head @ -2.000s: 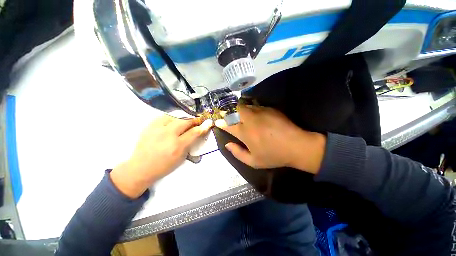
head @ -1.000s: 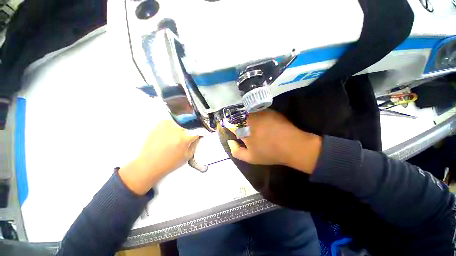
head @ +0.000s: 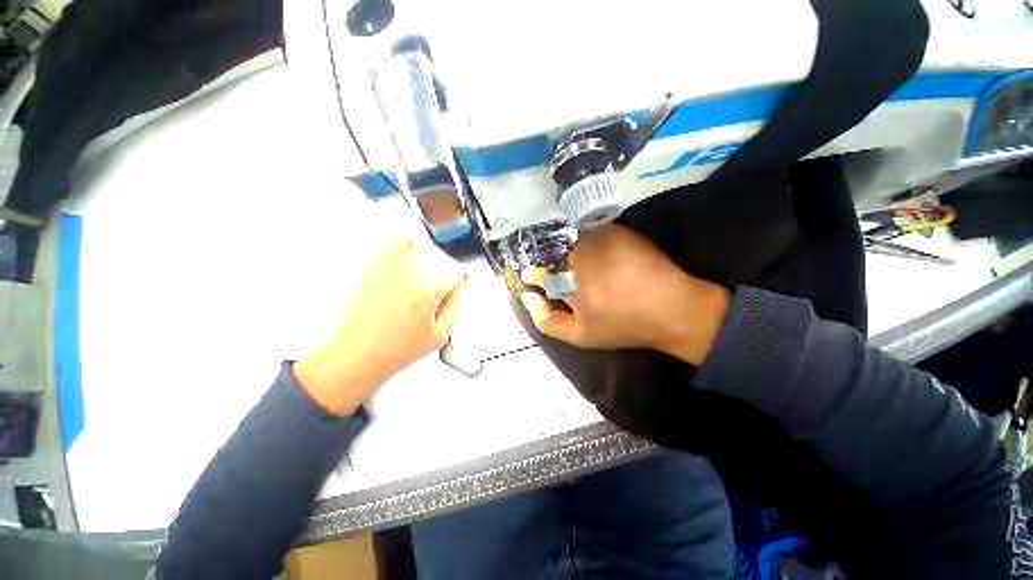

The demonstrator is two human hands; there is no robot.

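The dark garment piece [head: 668,397] lies right of the needle and drapes over the front table edge. My right hand [head: 623,289] holds its left edge by the presser foot [head: 538,255], with thumb and fingertips close together. My left hand [head: 391,323] is on the white bed left of the needle, fingers curled and fingertips by the chrome guard [head: 436,170]; whether it holds anything is hidden. The sewing machine head [head: 691,68] stands above both hands, with its ribbed tension dial [head: 591,199] just over my right hand.
A black fabric strip [head: 872,68] hangs over the machine head. Snips with coloured handles [head: 931,215] and a thin dark tool [head: 906,249] lie at the right. Blue tape [head: 70,329] marks the left table end. Dark cloth [head: 147,91] is at the upper left. Measuring tape edging [head: 487,482] runs along the front.
The view has shifted. My left hand has moved left, away from the needle and from my right hand, which stays at the garment edge. The fingertips met near the needle two seconds ago.
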